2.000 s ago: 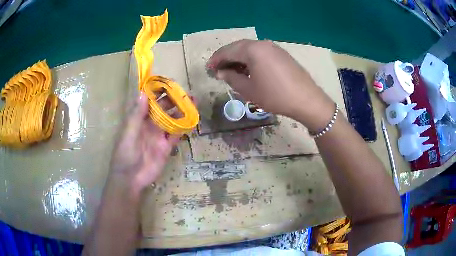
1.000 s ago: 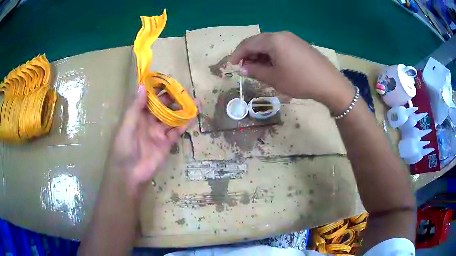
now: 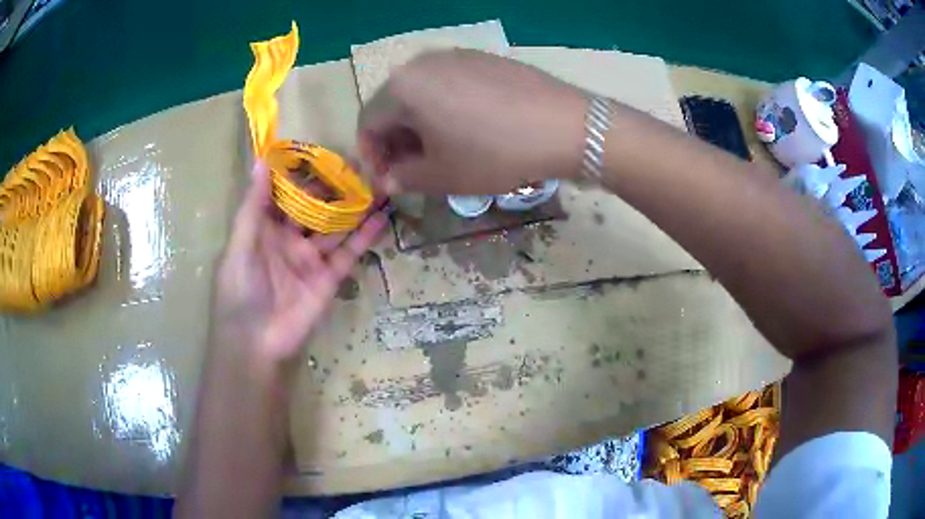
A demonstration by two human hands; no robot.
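Note:
My left hand (image 3: pixel 279 269) holds a yellow-orange sash ring (image 3: pixel 319 193) upright in its fingers, with the wavy tail pointing up. It looks like several rings stacked together. My right hand (image 3: pixel 446 122) is at the ring's right side, its fingertips bent down close to the rim. What the right fingertips hold is hidden behind the hand. The small white cup (image 3: pixel 470 206) stands on stained cardboard (image 3: pixel 497 253), partly covered by the right hand. A white oval pot (image 3: pixel 525 195) is beside it.
A row of yellow sashes (image 3: pixel 46 238) stands at the left. A black phone (image 3: pixel 716 127), a decorated pot (image 3: pixel 798 122) and white pointed bottles (image 3: pixel 847 198) are at the right. Loose sashes (image 3: pixel 720 446) lie in a crate at the lower right edge.
My right hand has moved left from above the cups to the ring; the thin pale stick seen earlier is now hidden. My left hand still holds the ring, slightly further left in view.

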